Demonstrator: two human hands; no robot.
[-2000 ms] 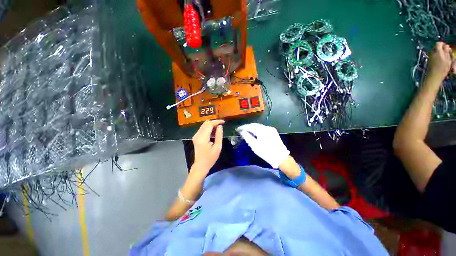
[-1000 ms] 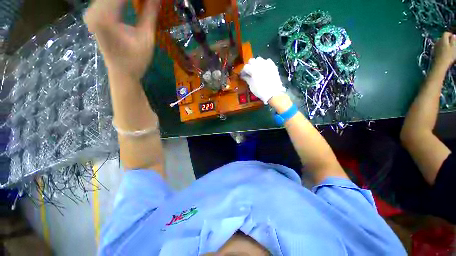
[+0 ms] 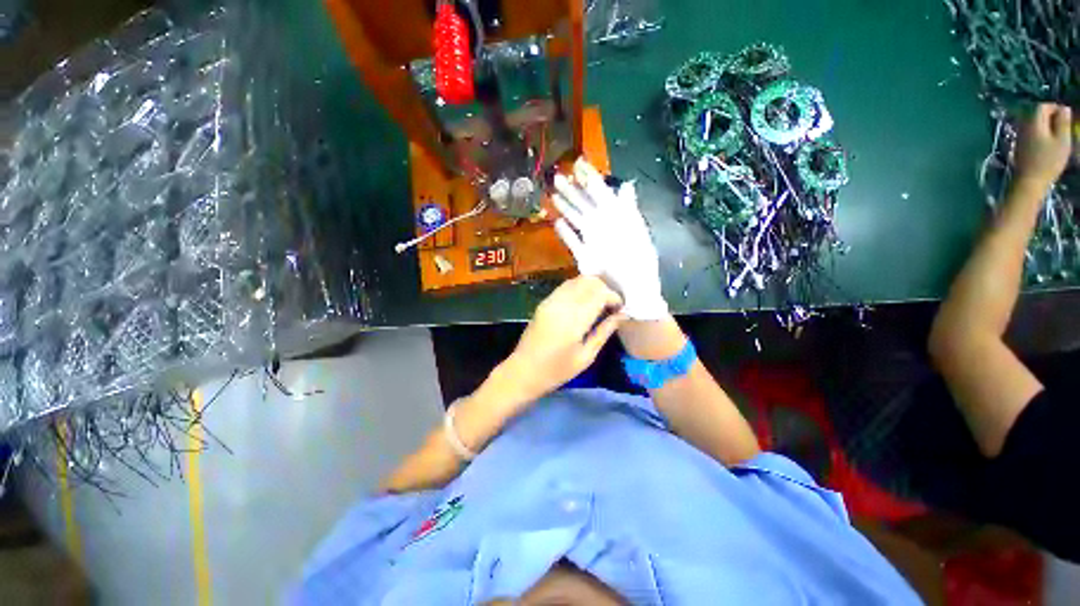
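Note:
The orange press fixture [image 3: 447, 255] stands on the bench with its red handle grip [image 3: 452, 57] at the top. Two silvery discs [image 3: 512, 189] sit side by side at its centre, and a white lead sticks out to their left. The digital readout [image 3: 489, 257] shows 230. My right hand [image 3: 612, 245], in a white glove, is over the fixture's front right with fingers spread, hiding the red switches. I see nothing held in it. My left hand [image 3: 566, 337], bare, pinches the glove near the right wrist; its fingertips are partly hidden.
A pile of green ring boards [image 3: 784, 113] with wire leads lies right of the fixture. Stacked clear blister trays [image 3: 130, 237] fill the left, with dark wires hanging over the edge. Another person's bare arm [image 3: 989, 272] is at the far right, beside more wired parts [image 3: 1019, 53].
My left hand has come down from the fixture's upper left to my right wrist. My right hand has moved slightly down and spread its fingers. The red grip shows again.

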